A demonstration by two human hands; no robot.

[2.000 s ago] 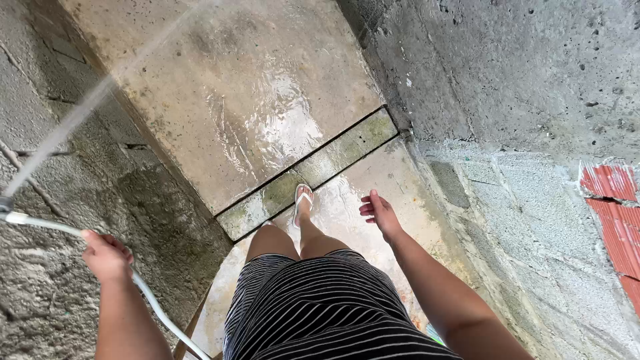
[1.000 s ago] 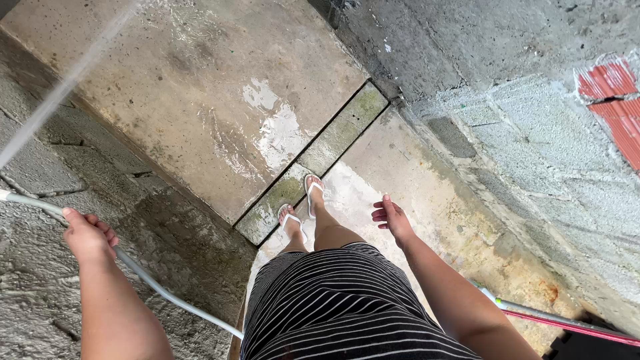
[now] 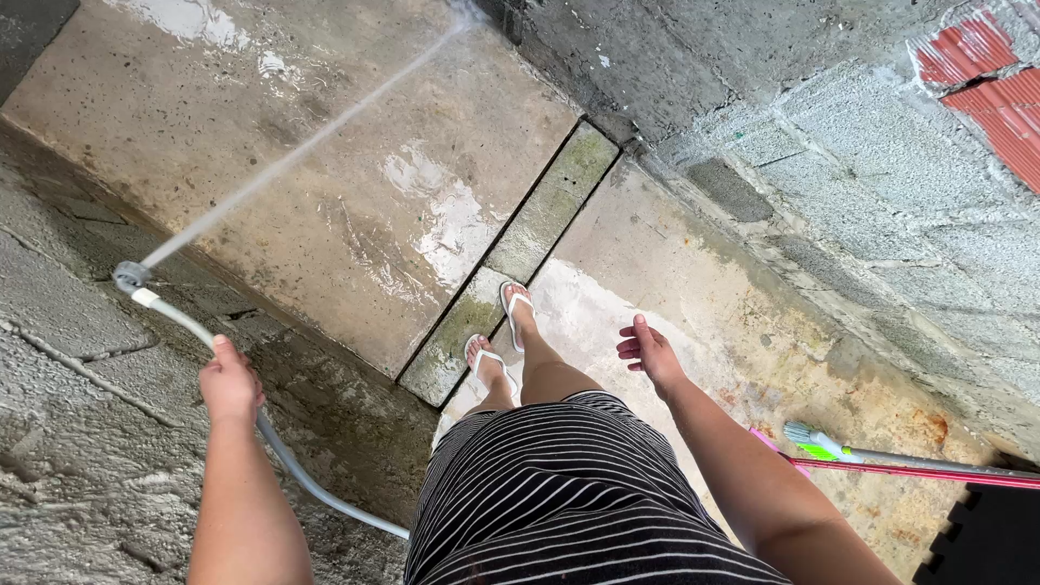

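Note:
My left hand (image 3: 231,380) is closed around a grey hose (image 3: 296,467) a little below its end. A grey nozzle (image 3: 131,278) with a white collar sits at the hose's tip, and a jet of water (image 3: 301,150) shoots from it toward the upper middle, landing where the concrete floor (image 3: 325,106) meets the wall. My right hand (image 3: 648,351) hangs in the air over the lower floor, fingers loosely curled and apart, holding nothing. Both feet wear white flip-flops (image 3: 517,305) beside a mossy concrete strip (image 3: 552,199) with dark gaps along it.
Rough block walls stand at left (image 3: 73,309) and right (image 3: 886,203), the right one with broken red clay brick (image 3: 995,89). A brush with grey bristles (image 3: 800,432) and a pink-red handled tool (image 3: 910,470) lie at the lower right, near a black mat (image 3: 987,536). Wet patches shine on the floor.
The water jet, which ran up and off toward the upper left, now crosses the floor toward the upper right. The nozzle has come into full view. The brush end shows more fully at the right.

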